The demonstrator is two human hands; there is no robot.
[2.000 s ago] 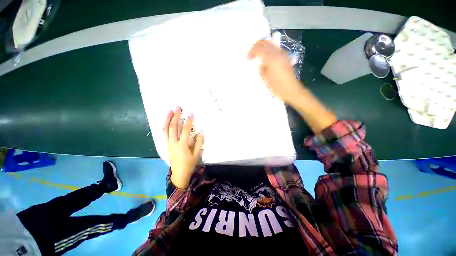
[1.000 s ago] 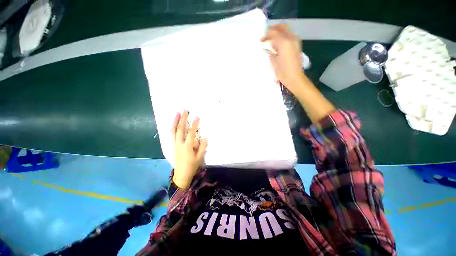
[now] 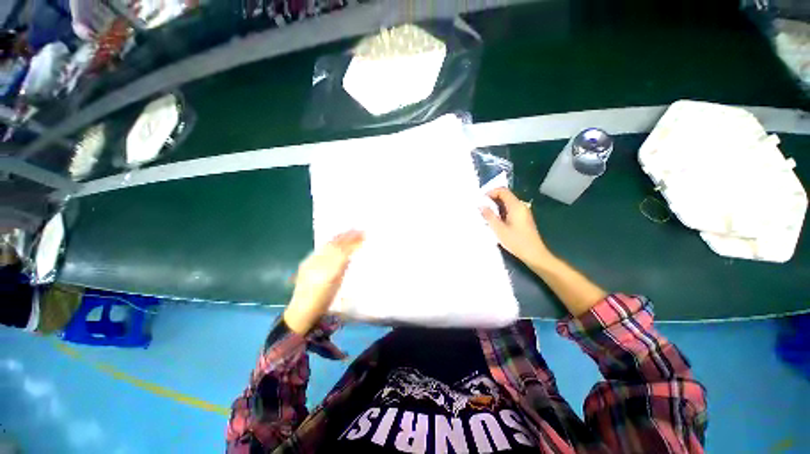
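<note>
A stack of white-looking plastic bags (image 3: 404, 222) lies in front of my body on the dark green table, overexposed. My left hand (image 3: 327, 271) is over the stack's left edge, blurred; whether its fingers hold a bag edge cannot be told. My right hand (image 3: 517, 223) is at the stack's right edge, its thumb and fingers pinched on a small white cloth (image 3: 494, 203). A crinkled clear bag (image 3: 491, 165) sticks out beside the stack, just beyond my right hand.
A whitish bottle with a shiny cap (image 3: 569, 174) stands right of the stack. Folded cream fabric (image 3: 724, 177) lies further right, a thin ring (image 3: 655, 209) beside it. Bagged hexagonal pieces (image 3: 395, 75) lie beyond the pale rail (image 3: 240, 162). A blue stool (image 3: 108, 319) is lower left.
The view has tilted up and shifted, showing more of the far belt. My right hand has come nearer along the stack's right edge. My left hand has turned and moved at the left edge.
</note>
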